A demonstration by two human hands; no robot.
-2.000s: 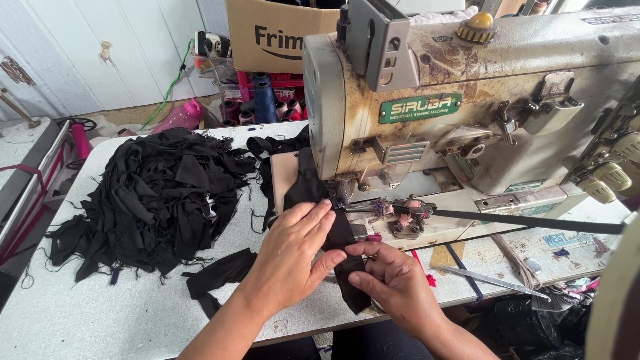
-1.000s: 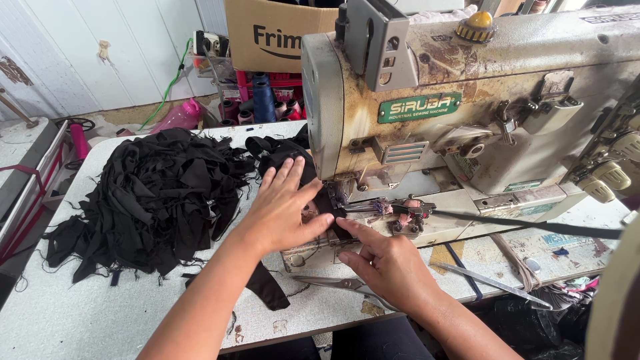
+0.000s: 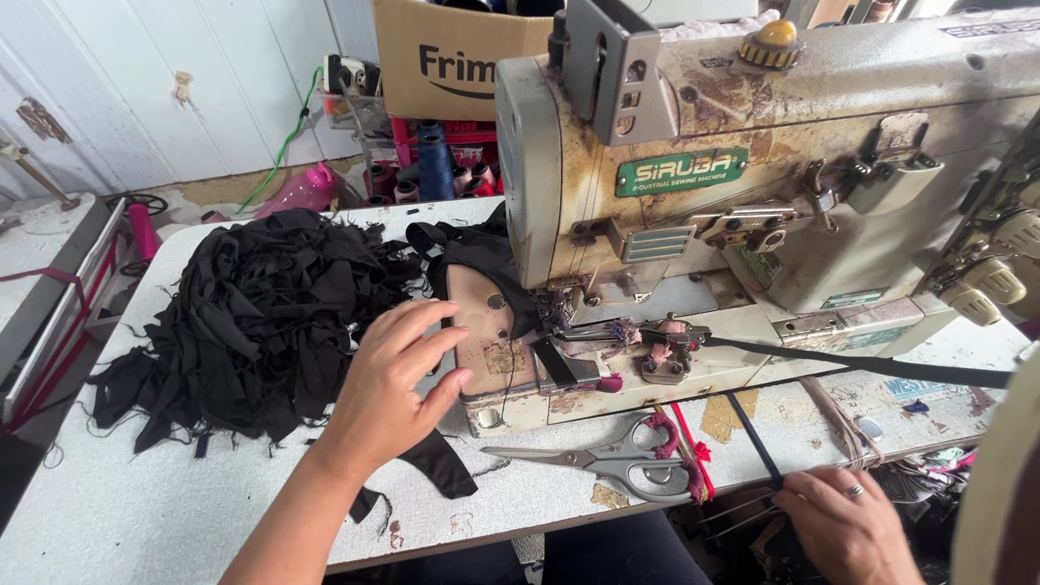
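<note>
Black fabric (image 3: 487,260) lies under the needle area of a Siruba industrial sewing machine (image 3: 634,162). My left hand (image 3: 398,382) hovers with spread fingers beside the machine's worn bed plate (image 3: 479,349), holding nothing. Low at the right, my right hand (image 3: 845,520) has curled fingers at the table's front edge, by a dark narrow strip (image 3: 756,439) and thin metal rods; whether it grips them is unclear. Grey scissors (image 3: 593,463) with cloth-wrapped handles lie on the table. A black binding strip (image 3: 853,361) runs into the folder attachment (image 3: 670,337).
A heap of black fabric pieces (image 3: 276,325) covers the table's left part. More black scraps (image 3: 439,463) lie near the front edge. Behind stand thread cones (image 3: 435,162) and a cardboard box (image 3: 455,57). A pink bottle (image 3: 305,191) lies at the back left.
Both hands have left the fabric at the needle area. My left hand has drawn back toward the front; my right hand has moved right and down to the table edge. The scissors are now fully uncovered.
</note>
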